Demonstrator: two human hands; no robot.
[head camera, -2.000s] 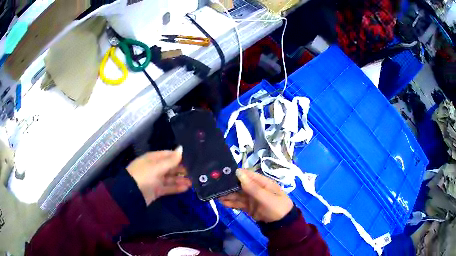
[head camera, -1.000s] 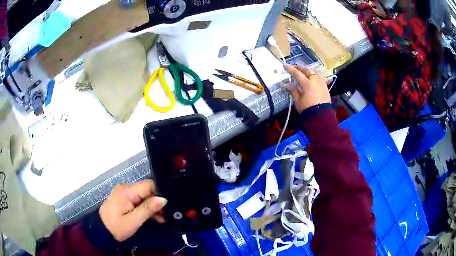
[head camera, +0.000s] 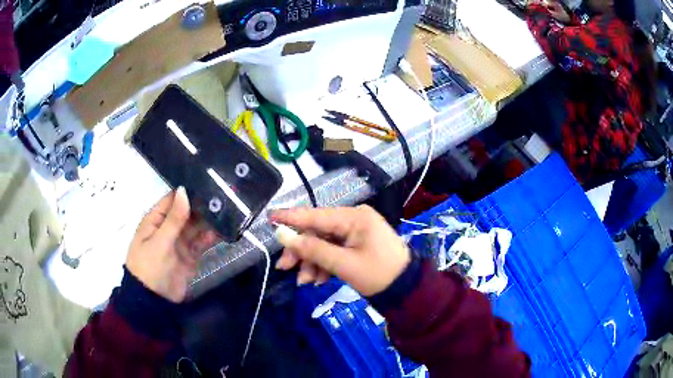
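Note:
My left hand (head camera: 164, 247) holds a black smartphone (head camera: 203, 166) by its lower left side, tilted above the table's front edge. The screen is dark with two round grey icons and white reflections or streaks. A thin white cord (head camera: 260, 291) hangs from the phone's lower end. My right hand (head camera: 347, 247) is just right of that end, thumb and forefinger close together. Whether something small is between those fingertips is unclear.
Shears with a green handle (head camera: 286, 133) and orange snips (head camera: 361, 125) lie on the white table (head camera: 88, 221). Beige cloth (head camera: 22, 251) hangs at left. A blue surface (head camera: 546, 258) with white strips (head camera: 480, 255) is at right. A person in red-black checks (head camera: 598, 81) is at upper right.
The phone has moved up and left and tilted over the shears' yellow handle. My right hand has come back from the table's far right to the phone's lower end.

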